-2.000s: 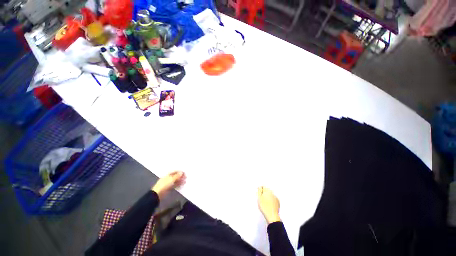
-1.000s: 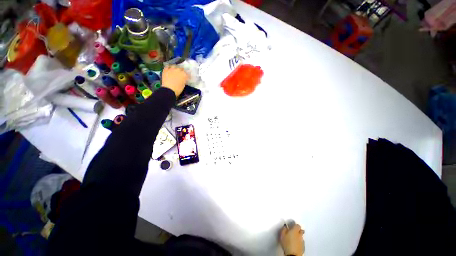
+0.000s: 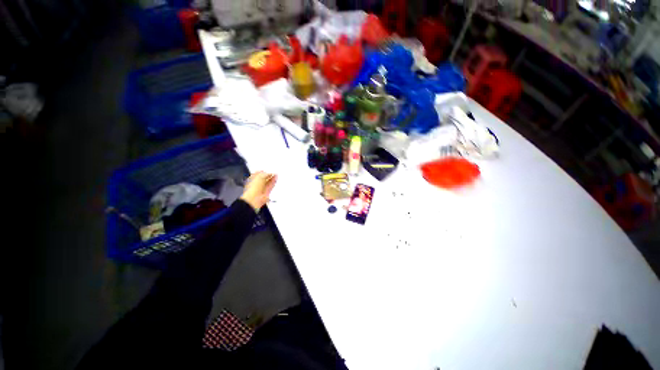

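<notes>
My left hand (image 3: pixel 259 189) is over the left edge of the white table (image 3: pixel 463 274), left of the thread cones. It is small and blurred, so I cannot tell if it holds anything. My right hand is out of the picture. A smartphone (image 3: pixel 360 203) with a lit pinkish screen lies on the table beside a small tan-yellow item (image 3: pixel 335 186). A dark open case (image 3: pixel 381 164) lies behind the phone. The thread cones (image 3: pixel 331 137) stand in a cluster beyond. Only the jagged tip of the black pieces (image 3: pixel 615 353) shows at the lower right.
An orange-red plastic patch (image 3: pixel 450 173) lies right of the case. Blue plastic bags (image 3: pixel 416 87) and red bags (image 3: pixel 341 61) pile behind the cones. A blue crate (image 3: pixel 155 249) with cloth inside stands on the floor at left. Red stools (image 3: pixel 498 90) stand beyond the table.
The view has swung left and pulled back. My left hand has come away from the cones to the table's left edge. My right hand and most of the black stack have left the picture.
</notes>
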